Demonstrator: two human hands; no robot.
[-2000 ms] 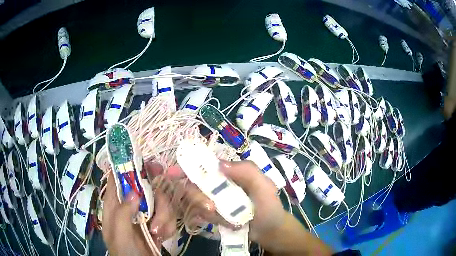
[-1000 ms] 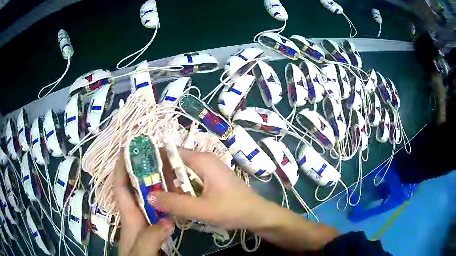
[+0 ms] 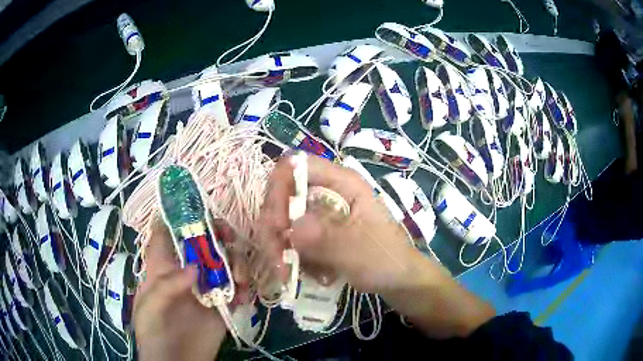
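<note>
My left hand (image 3: 169,303) holds an open white housing with a green circuit board (image 3: 182,201) and a red and blue area facing up; a cord hangs from its lower end. My right hand (image 3: 338,233) holds a white back cover (image 3: 299,187), seen edge-on, a little to the right of the housing and apart from it. Another white cover (image 3: 317,303) shows below my right hand. A tangled pale pink cord pile (image 3: 211,166) lies just beyond my hands.
Many white units (image 3: 113,151) stand in rows at left, and more (image 3: 430,99) with hanging cords stand at right. A grey rail (image 3: 63,120) edges the green belt (image 3: 190,42), which carries spaced units (image 3: 130,34). A person's arm (image 3: 626,134) shows at far right.
The view has shifted. My right hand has moved away from the housing to the right with the cover, which is now edge-on. The board housing remains in my left hand.
</note>
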